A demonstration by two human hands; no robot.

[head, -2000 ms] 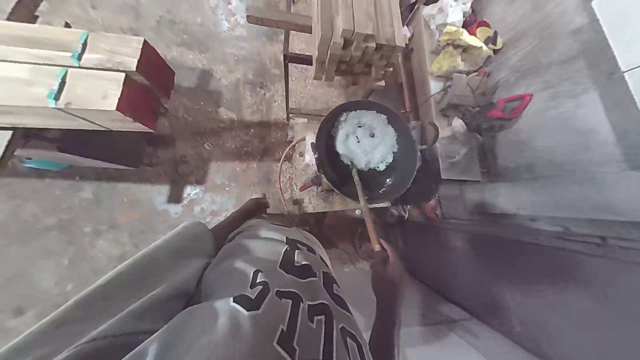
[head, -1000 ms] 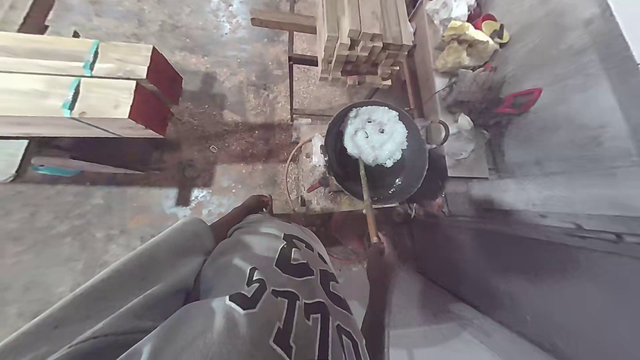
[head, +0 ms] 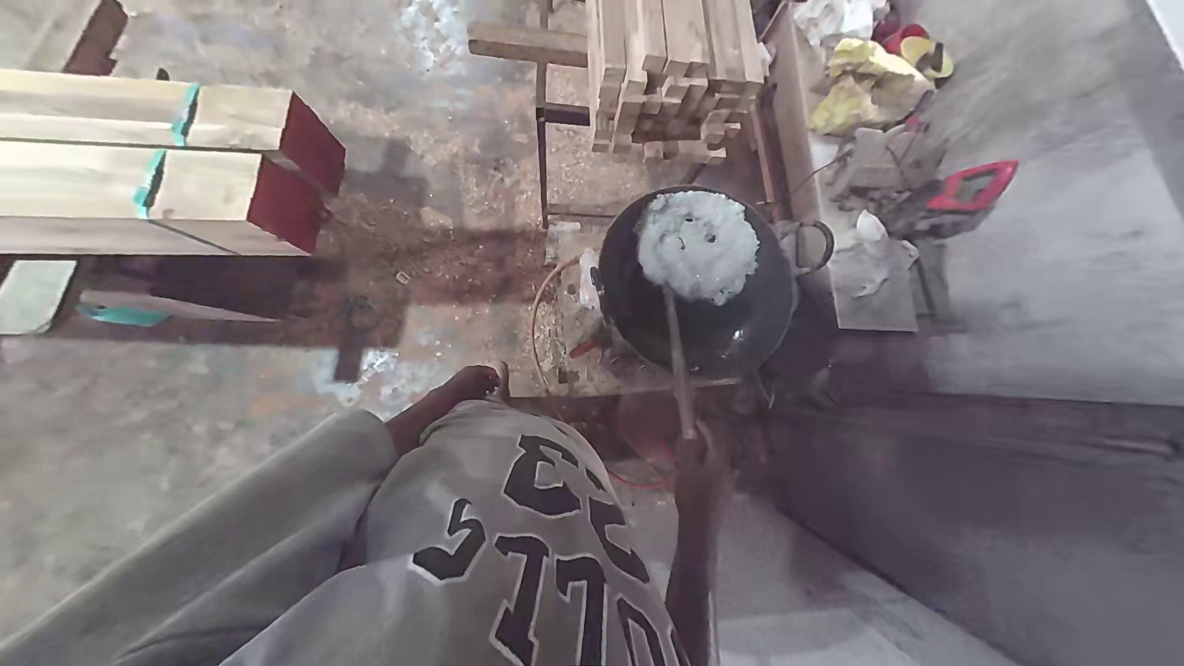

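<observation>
A dark wok (head: 740, 319) with loop handles holds a lumpy white mass (head: 698, 245) dotted with small dark spots, lying toward its far side. My right hand (head: 700, 442) is closed around the near end of a thin stick-like utensil (head: 680, 370), whose other end meets the mass's near edge. At the front edge of my grey shirt, left of the wok, rests my left hand (head: 481, 379); its fingers are too dark to make out, and nothing held shows. An orange-red hose (head: 535, 324) curves beside the wok.
Stacked timber strips (head: 675, 74) lie beyond the wok. Strapped timber beams (head: 129, 185) with red ends stand at left. On the right are a red-handled tool (head: 971, 188), yellow crumpled material (head: 869, 88) and a white plastic bag (head: 869, 254), beside a grey wall.
The white mass has shifted slightly within the wok, toward its far left side. My right hand keeps hold of the utensil, and my left hand stays by my shirt.
</observation>
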